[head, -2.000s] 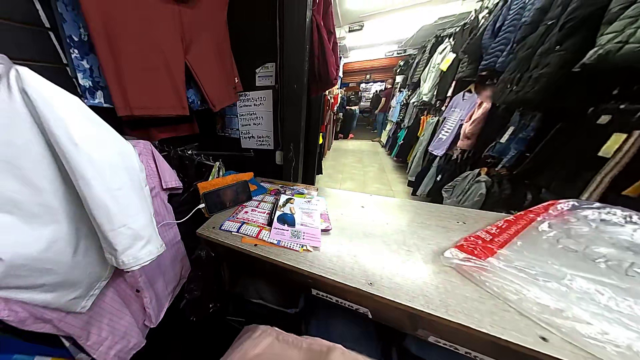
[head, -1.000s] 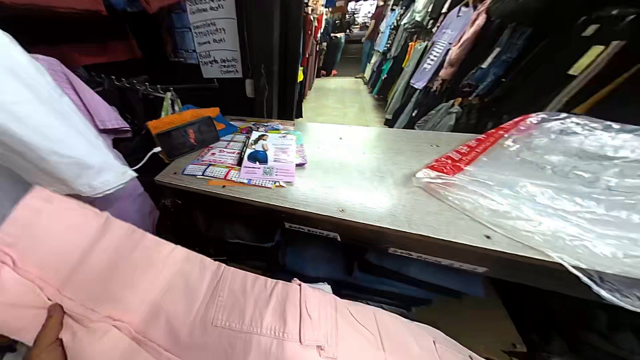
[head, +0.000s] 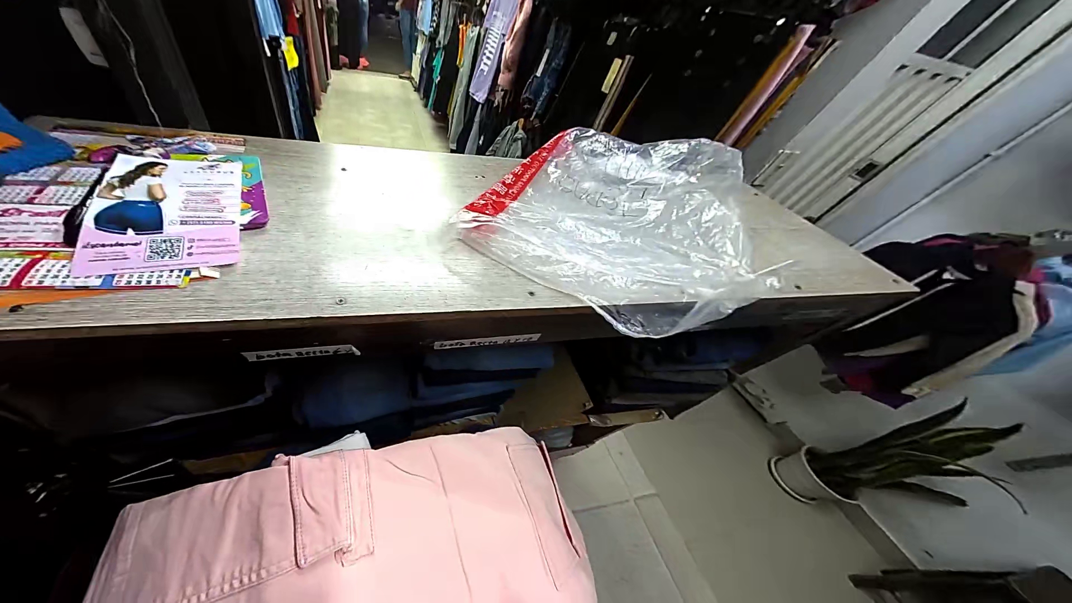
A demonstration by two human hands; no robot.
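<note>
Pink cotton trousers [head: 419, 511] with a flapped side pocket fill the bottom middle of the view, in front of the counter's near edge. Neither my left hand nor my right hand shows; whatever holds the trousers is out of the frame. On the right half of the wood-look counter [head: 377, 251] lies a crumpled clear plastic bag [head: 636, 218] with a red printed strip, its lower corner hanging over the front edge. A printed flyer [head: 159, 209] rests on calendar sheets [head: 33, 209] at the counter's left end.
Folded jeans [head: 477, 377] fill shelves under the counter, behind labelled edges. A potted snake plant [head: 804, 473] stands on the floor at right, below a heap of clothes [head: 946, 318]. Hanging clothes [head: 494, 59] line the aisle beyond, and a white door [head: 904, 92] is at upper right.
The view has swung right and down. The pink trousers, stretched across the lower view one second ago, now show as a more compact shape. The hand seen then at lower left is out of view.
</note>
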